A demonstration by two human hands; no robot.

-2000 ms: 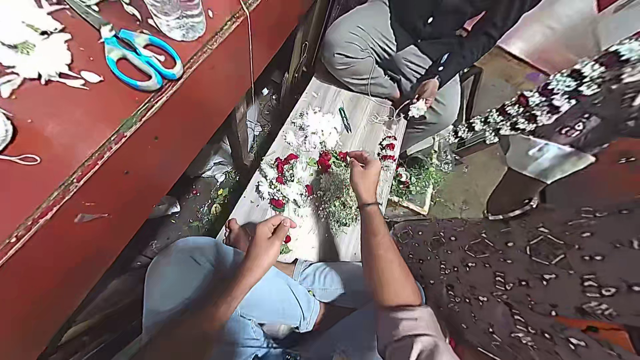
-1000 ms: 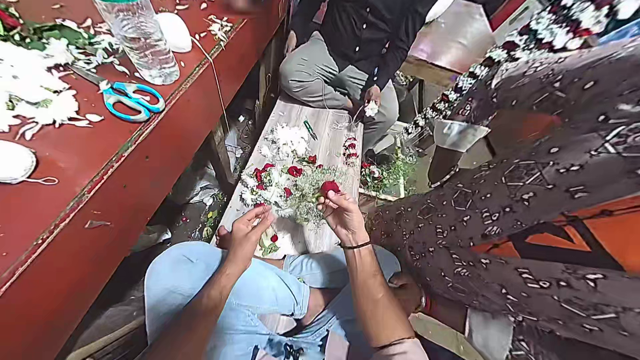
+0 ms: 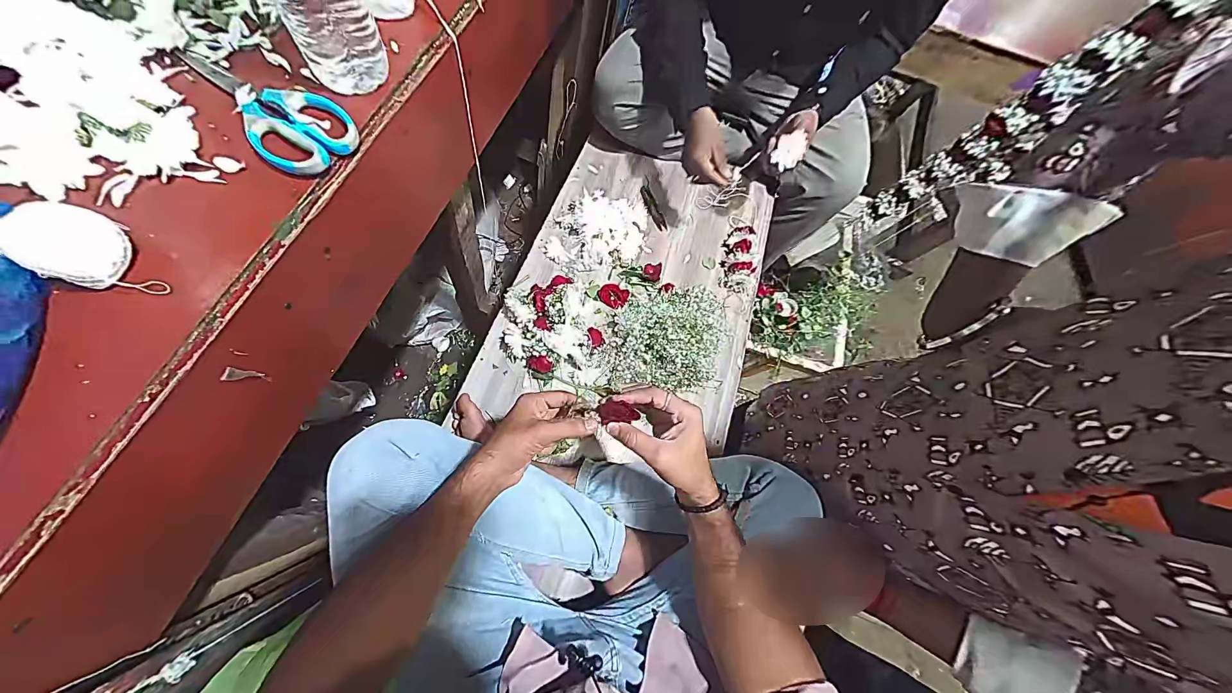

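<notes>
Both my hands meet over the near end of a pale wooden board (image 3: 491,371), above my crossed legs. Between the thumb and fingers of my right hand (image 3: 664,433) is a dark red rose head (image 3: 618,412). My left hand (image 3: 539,428) pinches a small bit of greenery or stem against it; exactly what is partly hidden by the fingers. Just beyond lie white flowers with red roses (image 3: 612,295), a heap of tiny-blossomed filler sprigs (image 3: 669,337) and a pile of white chrysanthemum blooms (image 3: 602,229).
At left, a red table (image 3: 318,250) bears blue-handled scissors (image 3: 294,130), a ball of white thread (image 3: 63,243), a plastic bottle (image 3: 337,43) and white petals. Across the board sits a person (image 3: 731,87) holding a white flower. Patterned cloth (image 3: 1011,423) is close at my right.
My right hand, holding the red rose head, has come left and down to meet my left hand. Two seconds ago that hand was reaching among the flowers on the board.
</notes>
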